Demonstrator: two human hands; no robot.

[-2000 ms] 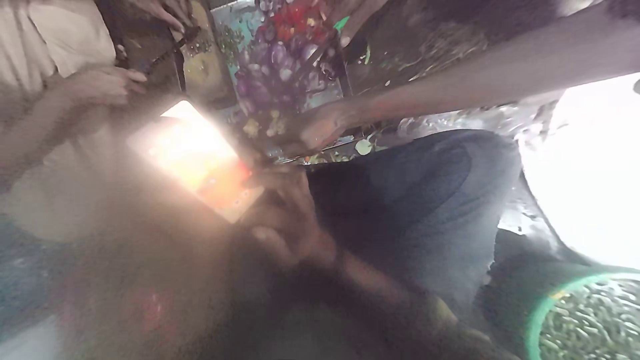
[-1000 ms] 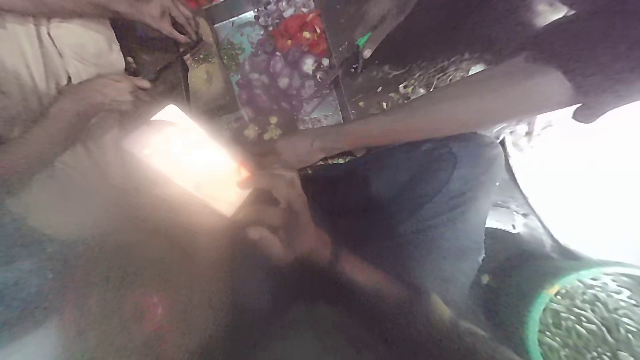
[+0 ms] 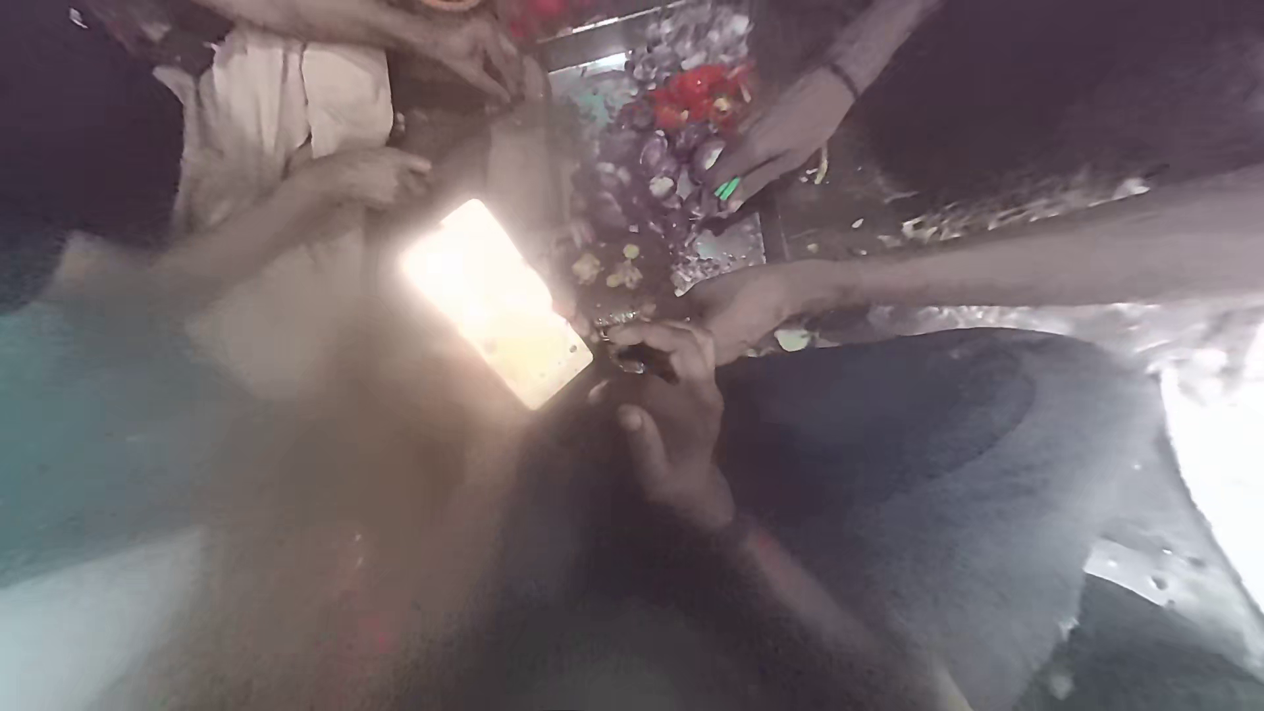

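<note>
A brightly lit phone [image 3: 494,306] glows left of the middle, its screen washed out by glare. At its right edge a few fingertips show, apparently those of my left hand [image 3: 579,320]; the rest of that hand is lost behind the phone and in the haze. To the right of the phone is my right hand [image 3: 676,420], coming up from the lower right with curled, parted fingers and no clear object in its grasp. A small shiny thing [image 3: 630,366] shows by its fingers; I cannot tell what it is.
Ahead, a tray [image 3: 772,232] bears purple onions [image 3: 657,168] and red pieces [image 3: 696,94]. A person's hand [image 3: 790,123] with something green reaches over it. Another person's forearm [image 3: 987,262] crosses from the right. At upper left are more hands [image 3: 370,176]. A jeans-clad leg [image 3: 918,425] lies right.
My right hand has come away from the phone's lower right edge, leaving a gap. The person's hand with the green thing now reaches over the onions. The green-rimmed basket has left the view.
</note>
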